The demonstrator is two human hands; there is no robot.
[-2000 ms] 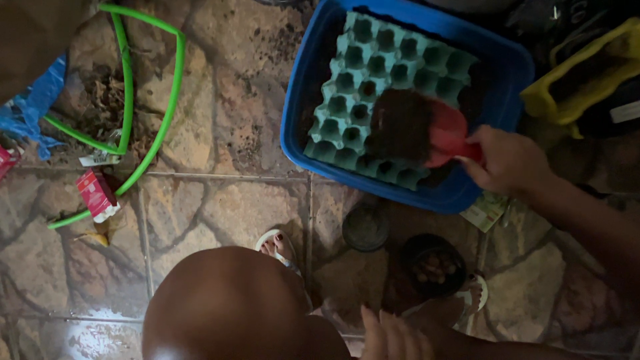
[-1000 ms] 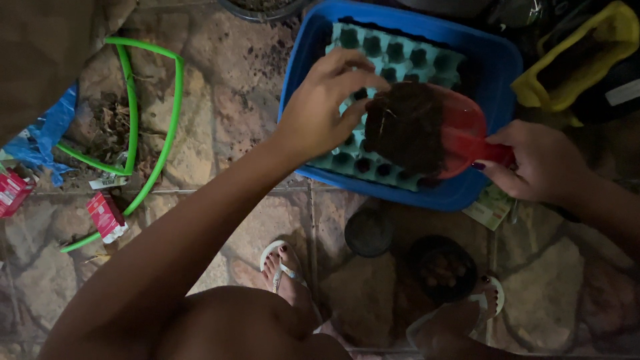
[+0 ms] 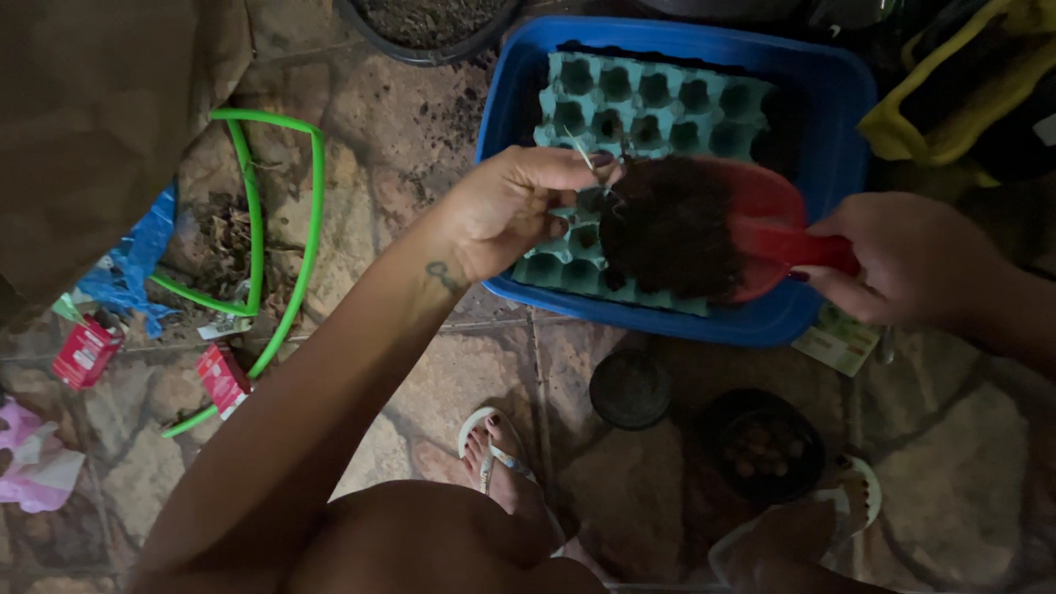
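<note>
My right hand (image 3: 907,256) grips the handle of a red plastic scoop (image 3: 771,223) heaped with dark soil (image 3: 672,227). The scoop is above a green egg carton (image 3: 652,103), which lies in a blue plastic basin (image 3: 676,31). At the scoop's left edge, my left hand (image 3: 528,198) pinches a pale, thin stem or root strand (image 3: 580,148) between thumb and finger. Some carton cups hold a little dark matter; the scoop hides others.
A black pot of soil (image 3: 433,33) stands behind. Near my feet are a dark round pot (image 3: 630,389) and a black bowl of small round pieces (image 3: 763,445). Green tubing (image 3: 318,190), red boxes (image 3: 87,351), blue plastic (image 3: 136,256) and a yellow bag (image 3: 932,132) lie around.
My left hand has come up from low in the view to the scoop's edge and now holds a pale strand. My right hand still holds the loaded scoop over the carton.
</note>
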